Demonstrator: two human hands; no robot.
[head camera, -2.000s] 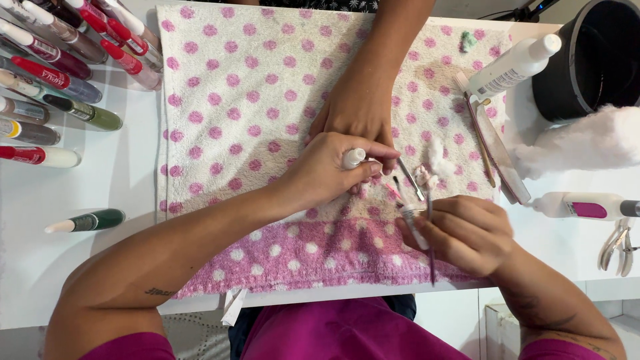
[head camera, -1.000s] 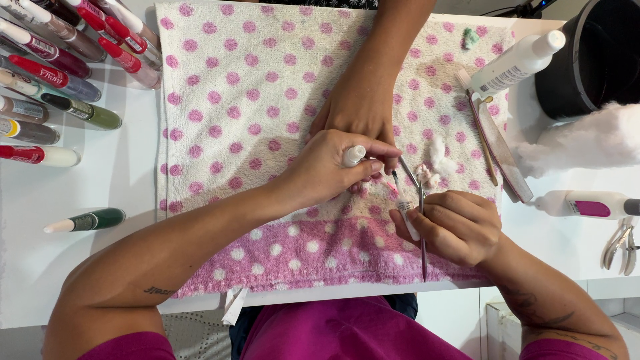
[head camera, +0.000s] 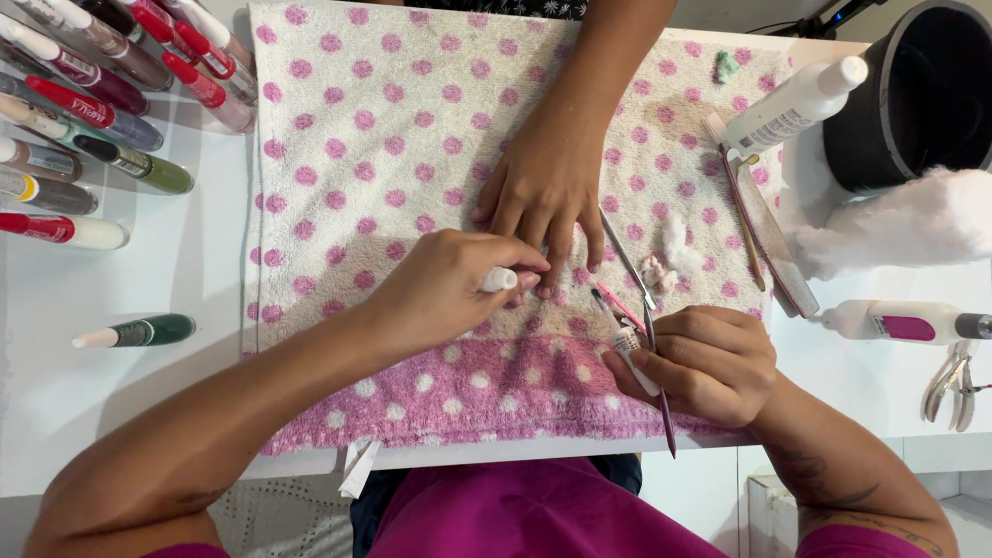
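Observation:
My left hand (head camera: 457, 275) is closed around a small white bottle (head camera: 498, 279), its fingertips touching a finger of another person's hand (head camera: 546, 194), which lies palm down on the dotted towel (head camera: 372, 178). In my right hand (head camera: 705, 364) are a white applicator tube with a dark brush tip (head camera: 629, 349) and a slim dark-handled stick (head camera: 660, 387) crossing it. A thin pink stick (head camera: 620, 306) shows beside the brush. A metal manicure tool (head camera: 624, 252) slants between the other hand and my right fingers. Cotton pieces (head camera: 678, 248) lie just above my right hand.
Many nail polish bottles (head camera: 93, 108) crowd the upper left; a green one (head camera: 155, 330) lies below them. Toward the right are a white bottle (head camera: 790, 108), nail files (head camera: 767, 225), a black bucket (head camera: 864, 116), a cotton roll (head camera: 907, 225), a remover bottle (head camera: 914, 322) and cuticle nippers (head camera: 949, 387).
My right hand has turned the white tube and its brush tip away from the other person's fingers. My left hand stays at the same finger.

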